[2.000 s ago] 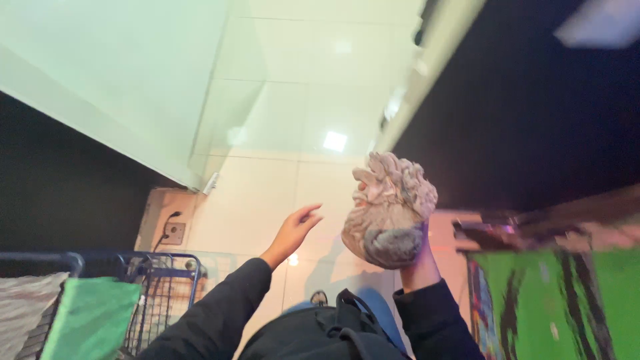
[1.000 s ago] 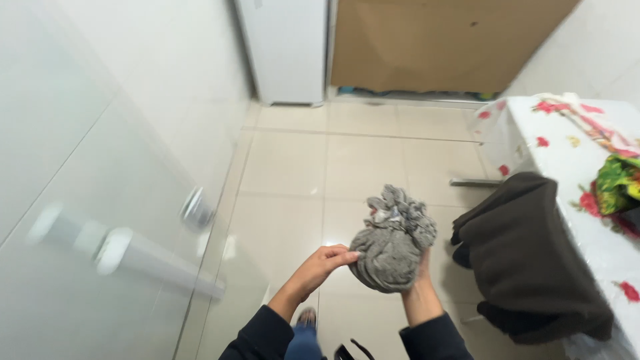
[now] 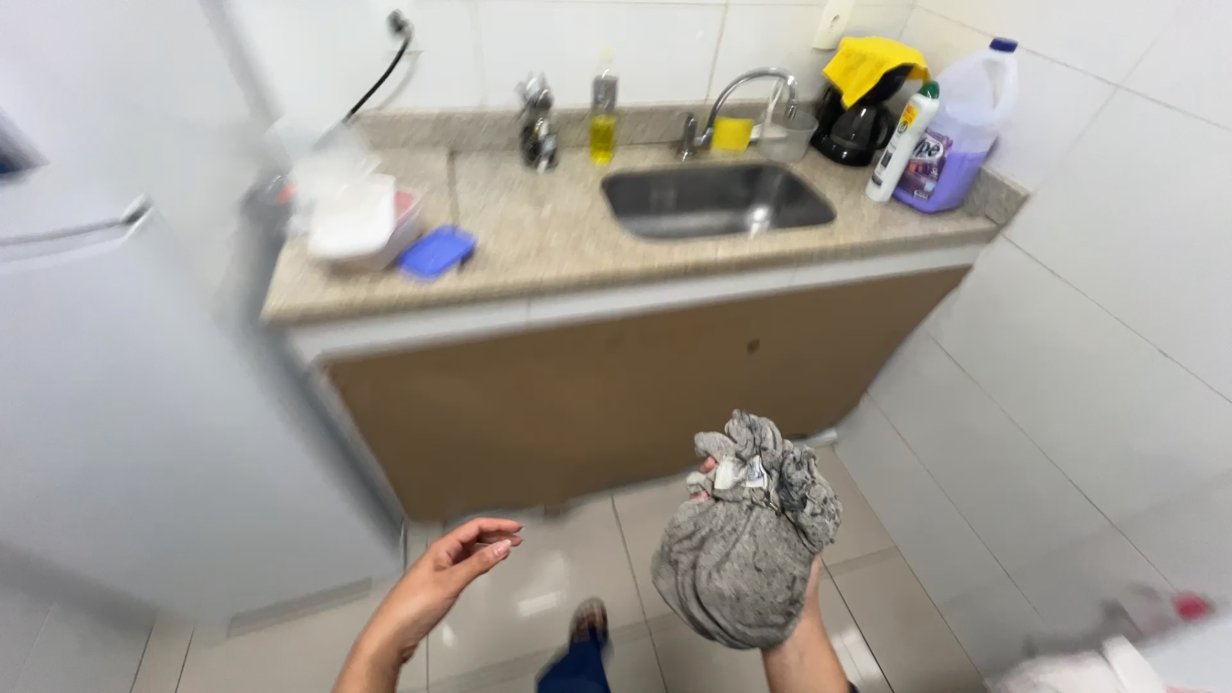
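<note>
A bunched grey cloth (image 3: 736, 568) with a white tag near its gathered top is held up at the lower right of the middle. My right hand (image 3: 707, 476) grips it from behind; the cloth covers most of the hand, and only some fingertips and the wrist show. My left hand (image 3: 472, 553) hangs to the left of the cloth, apart from it, empty, with thumb and fingers slightly parted.
Ahead, a granite counter (image 3: 539, 255) holds a steel sink (image 3: 717, 202), a faucet (image 3: 760, 82), a yellow liquid bottle (image 3: 603, 120), a purple cleaner jug (image 3: 953, 144), a coffee maker (image 3: 857, 125), a plastic container (image 3: 361, 226) and a blue lid (image 3: 438, 252). A refrigerator (image 3: 164, 404) stands left.
The view has moved to the sink counter. My left hand, touching the cloth one second ago, is now apart from it. The cloth is still in my right hand.
</note>
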